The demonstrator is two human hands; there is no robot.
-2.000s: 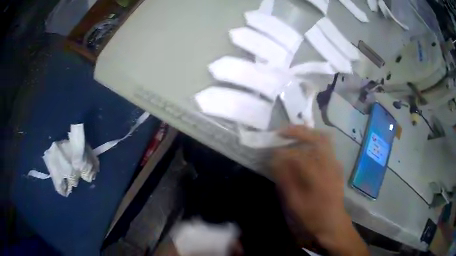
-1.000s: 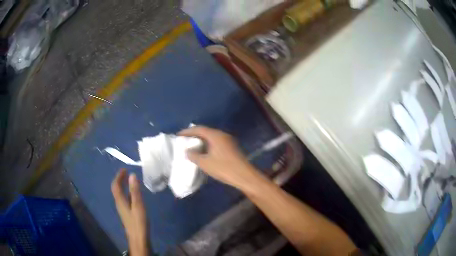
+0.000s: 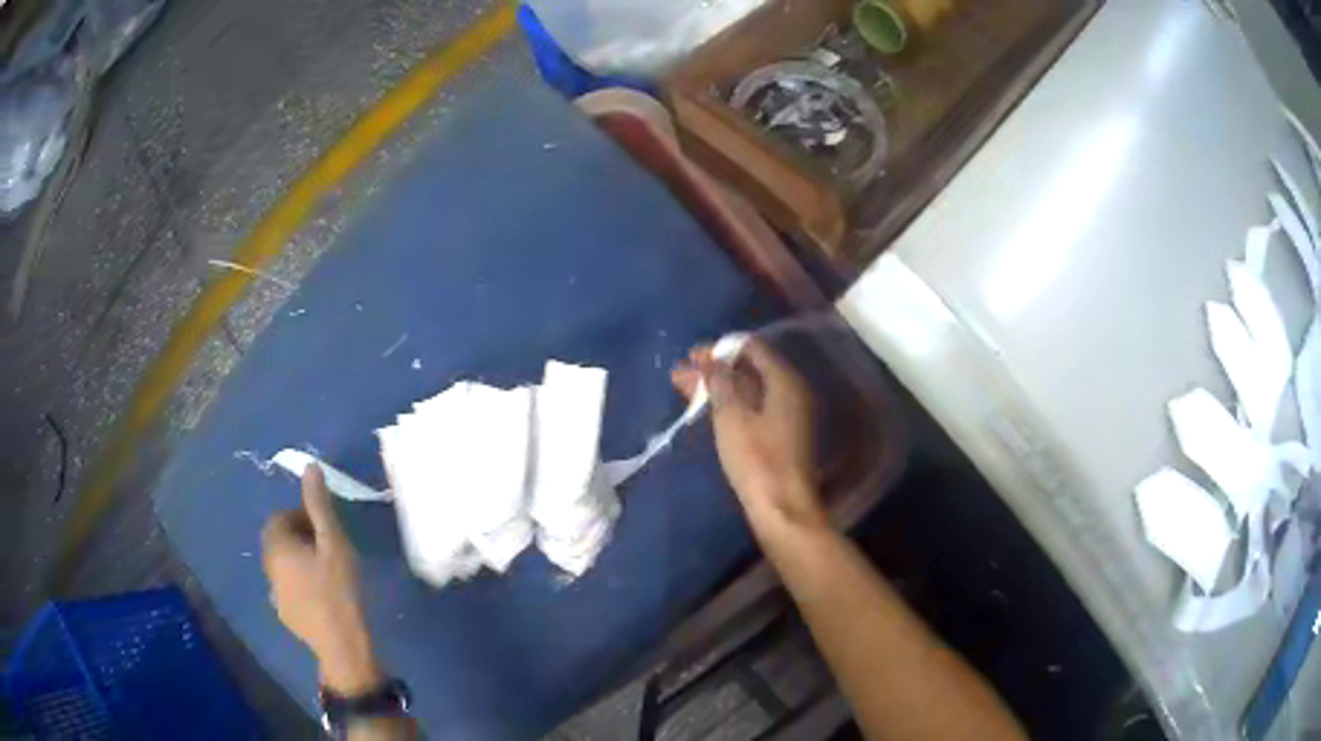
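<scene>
A bundle of white fabric tabs (image 3: 471, 471) lies on the blue cloth-covered surface (image 3: 478, 246), in two or more stacks side by side. A narrow white tie strip (image 3: 659, 439) comes out from under the bundle on both sides. My right hand (image 3: 761, 420) holds the strip's right end between thumb and fingers, right of the bundle. My left hand (image 3: 316, 565) is at the strip's left end, thumb against it; the fingers are blurred and partly hidden, and the strip seems pinched there.
The cream machine table (image 3: 1014, 290) is at right, with white pointed tabs (image 3: 1188, 524) fanned out and a phone (image 3: 1286, 673) at its edge. A wooden tray (image 3: 927, 159) with a round dish (image 3: 811, 119) stands behind. A blue basket (image 3: 123, 673) is at lower left.
The view has moved from the machine table to the blue surface. My right hand has let go of the bundle and moved right to the strip's end. My left hand has moved left to the other end.
</scene>
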